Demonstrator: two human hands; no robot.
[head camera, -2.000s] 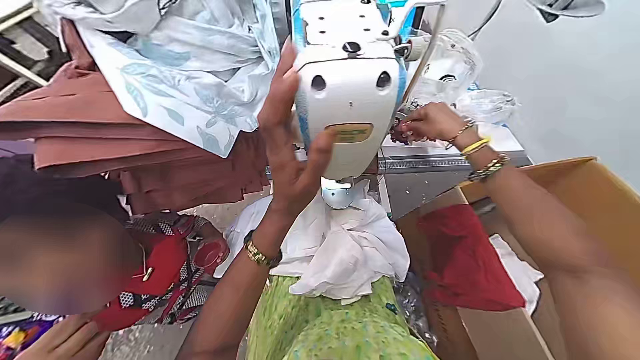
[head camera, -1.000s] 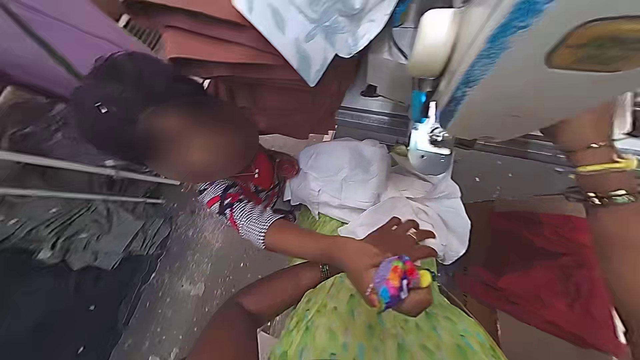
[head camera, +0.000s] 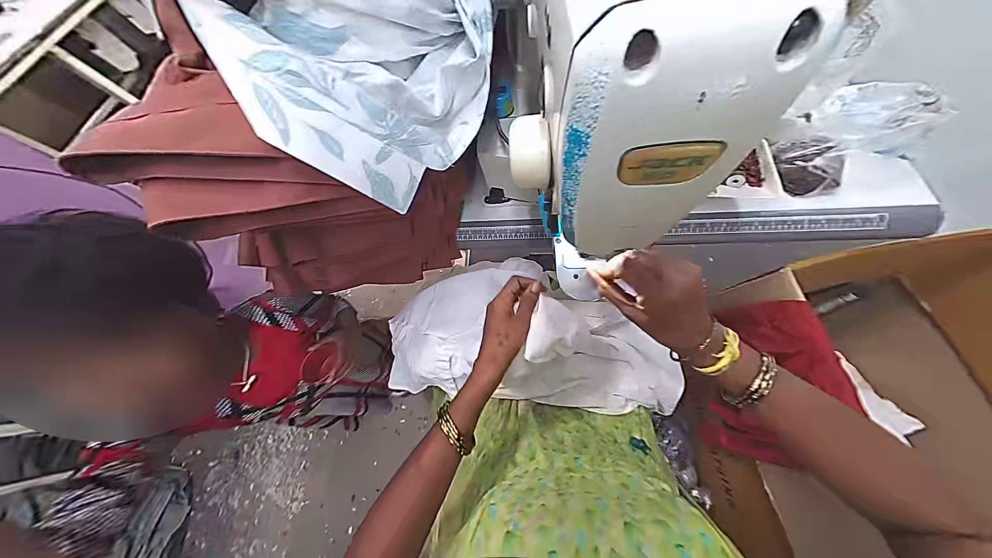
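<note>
A white cloth (head camera: 597, 364) lies bunched across my lap, over green patterned clothing. My left hand (head camera: 508, 322) pinches an edge of this cloth between thumb and fingers. My right hand (head camera: 659, 294) is raised just to the right, at the lower end of the sewing machine head (head camera: 643, 132). Its thumb and fingers are drawn together; whether something small is between them is too blurred to tell. A white handwheel (head camera: 530, 152) sits on the machine's left side, and a rounded white machine part (head camera: 576, 275) shows between my hands.
Folded rust-brown fabric (head camera: 225, 155) and white leaf-print fabric (head camera: 349, 85) are piled at the upper left. Another person (head camera: 108, 333) is close on the left. A cardboard box (head camera: 891, 263) at the right has red cloth (head camera: 775, 364) at it. Clear plastic bags (head camera: 883, 112) lie behind the machine.
The other person's hand, holding a multicoloured item over my lap, is no longer there. My left hand has come up onto the white cloth. The view has shifted strongly.
</note>
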